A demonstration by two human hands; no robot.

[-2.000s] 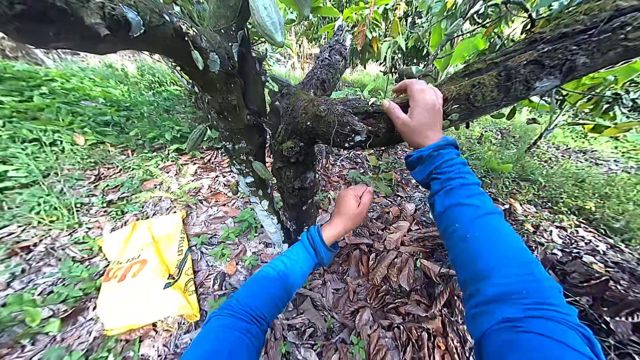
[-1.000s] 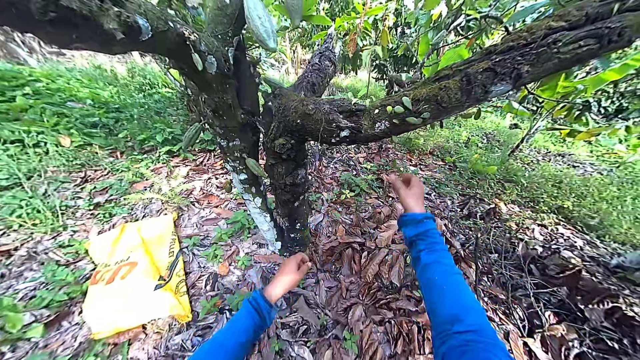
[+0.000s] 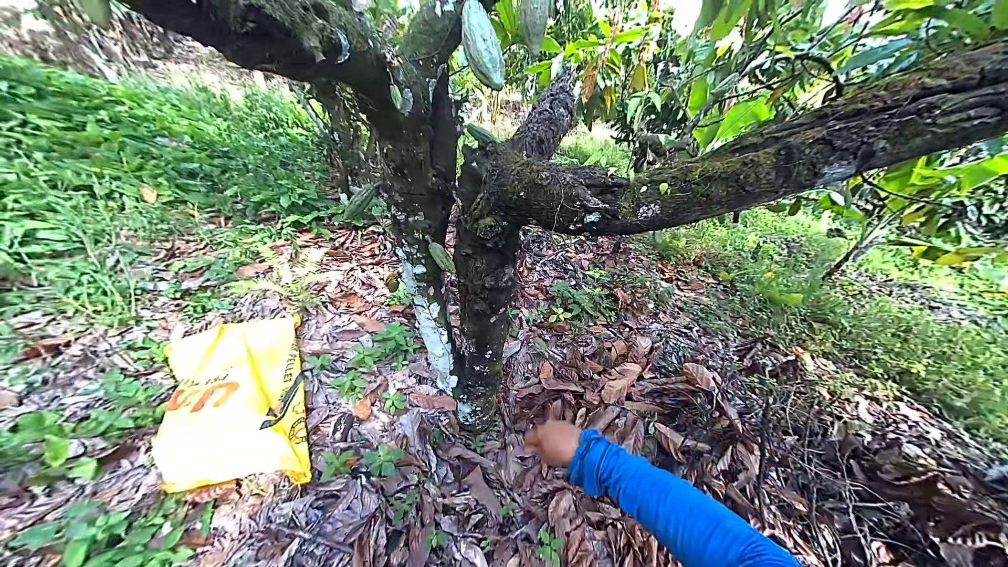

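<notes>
My right hand (image 3: 554, 442), in a blue sleeve, is low over the dry leaf litter, just right of the base of a cacao tree trunk (image 3: 484, 315). Its fingers look curled, but their tips are blurred and whether they hold anything cannot be told. My left hand is out of view. A thick mossy branch (image 3: 709, 185) runs from the trunk to the upper right, with a small green leaf (image 3: 664, 189) on it. Green cacao pods hang above, one large pod (image 3: 482, 46) near the fork and a small pod (image 3: 441, 257) lower on the trunk.
A yellow printed plastic sack (image 3: 228, 409) lies flat on the ground at left. Another thick limb (image 3: 276, 39) reaches to the upper left. Thin dry twigs (image 3: 811, 457) lie at lower right. Green undergrowth (image 3: 157, 157) stands behind, and low weeds grow around the trunk.
My right hand has left the branch and moved down and left toward the trunk's base. My left hand has gone out of view. Several small leaves seen on the branch one second ago no longer show there.
</notes>
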